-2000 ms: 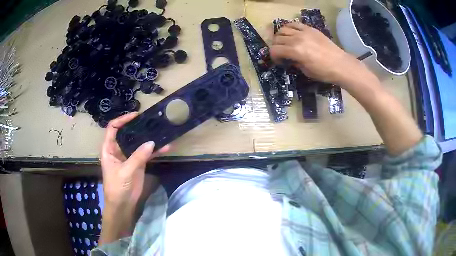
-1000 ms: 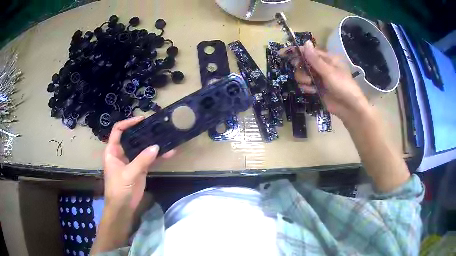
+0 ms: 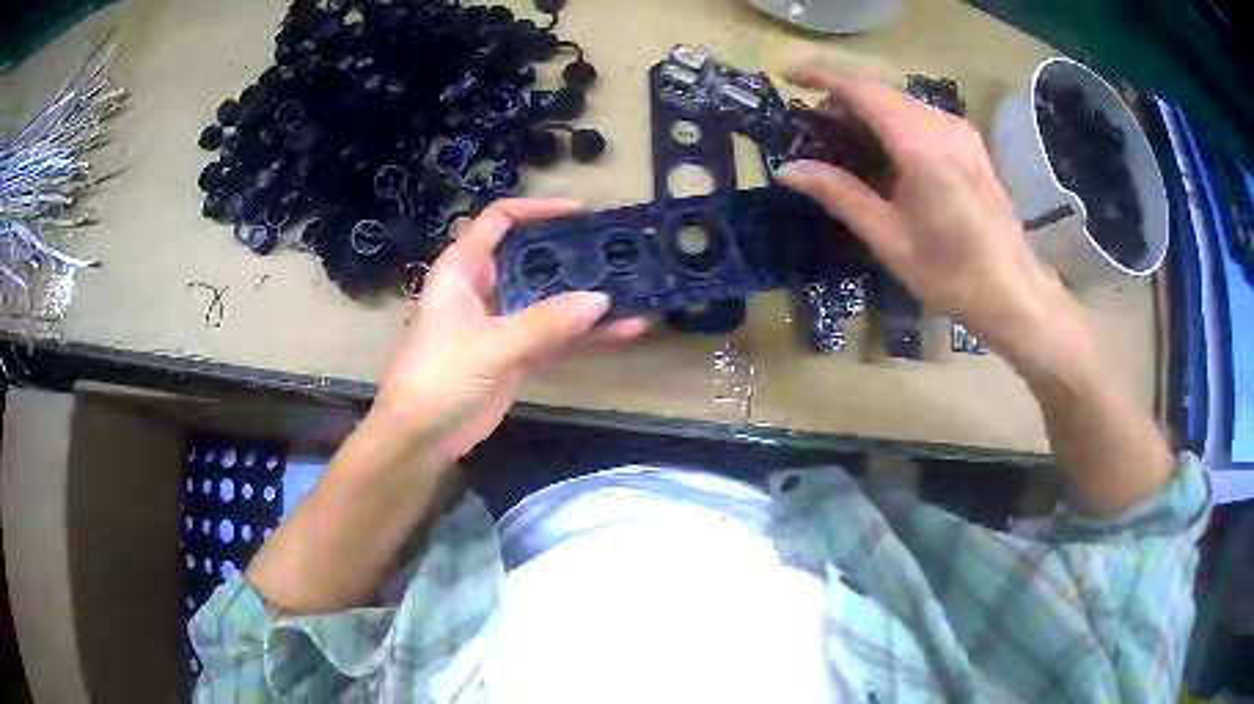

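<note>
My left hand (image 3: 475, 337) grips the left end of a long black front panel (image 3: 619, 259), thumb on its face, above the bench's front edge. My right hand (image 3: 915, 193) holds a dark circuit board (image 3: 743, 99) with shiny components and white blocks, tilted above the panel's right part. The right hand partly hides the board and the panel's right end. Another black panel (image 3: 685, 134) with round holes lies on the bench behind the held one. Further circuit boards (image 3: 901, 323) lie at the right, partly hidden by the hand and panel.
A heap of black button caps (image 3: 371, 138) lies at left. Silvery wire leads (image 3: 48, 193) fan out at far left. A white bowl (image 3: 1020, 179) of small black parts stands at right, another bowl (image 3: 836, 11) at the far edge. An open carton (image 3: 117, 509) holding panels is below left.
The held panel has moved right and turned more level. My right hand has brought the circuit board from the pile to the panel. The camera view has shifted.
</note>
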